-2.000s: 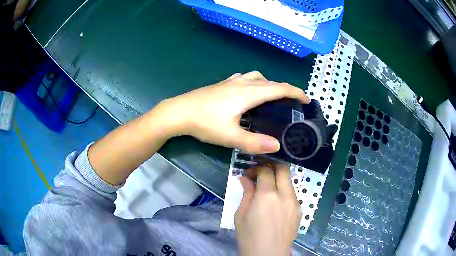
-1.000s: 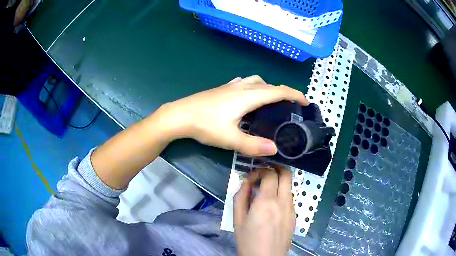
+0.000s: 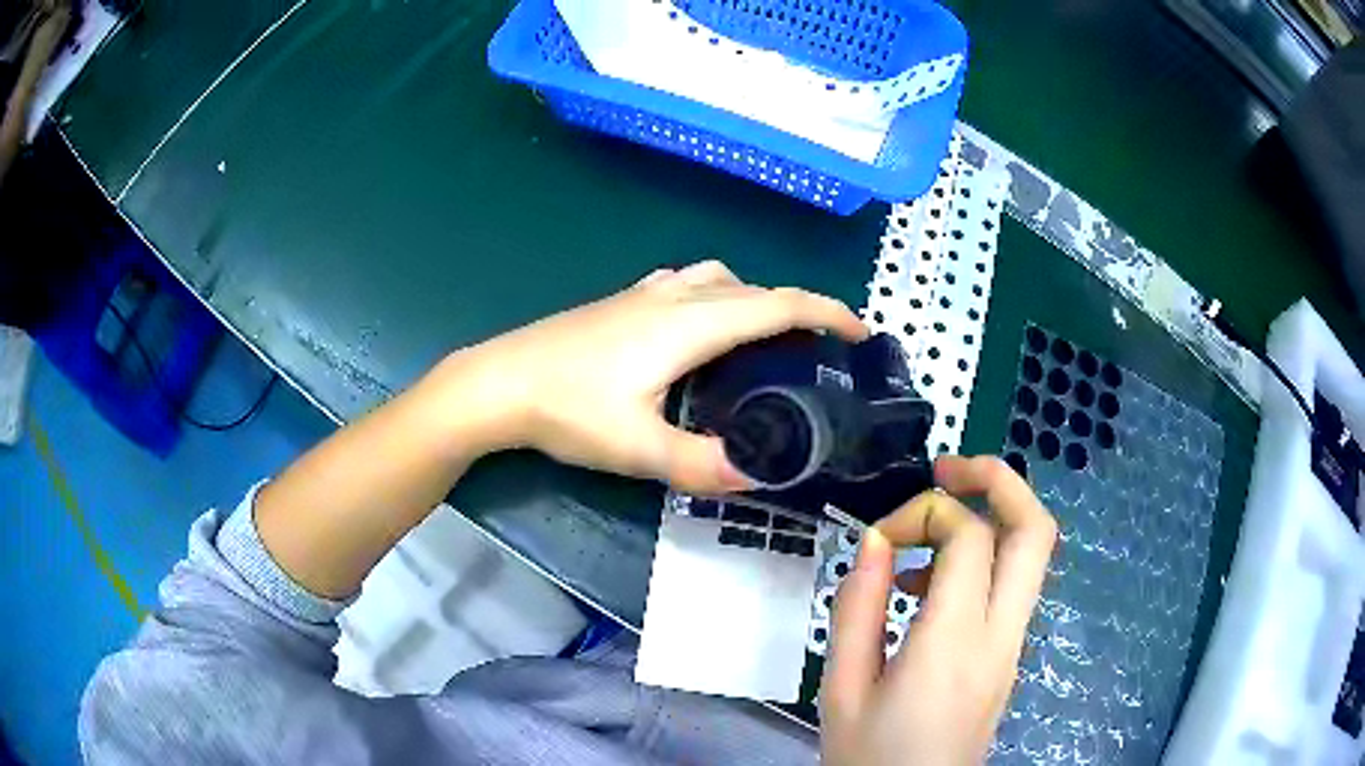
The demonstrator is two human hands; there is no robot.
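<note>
My left hand (image 3: 659, 367) grips a black device (image 3: 808, 412) from its left and top side, above the bench. Its round protruding part faces up towards me. My right hand (image 3: 951, 599) is at the device's lower right corner, with thumb and index finger bent close together there. A small light strip shows at the device's lower edge near my fingertips; I cannot tell whether the fingers hold something. A label sheet (image 3: 726, 614) with small dark rectangles lies below the device. White dotted strips (image 3: 943, 285) pass under the device.
A blue basket (image 3: 704, 142) with white perforated scrap stands behind. A clear sheet (image 3: 1145, 524) with round black pads (image 3: 1060, 382) lies at right. A white foam tray (image 3: 1287, 569) is at the far right. Part of another person's arm shows at the top left.
My right hand has moved right, from over the label sheet to the device's lower right corner. The device has turned a little in my left hand. The whole view has shifted slightly.
</note>
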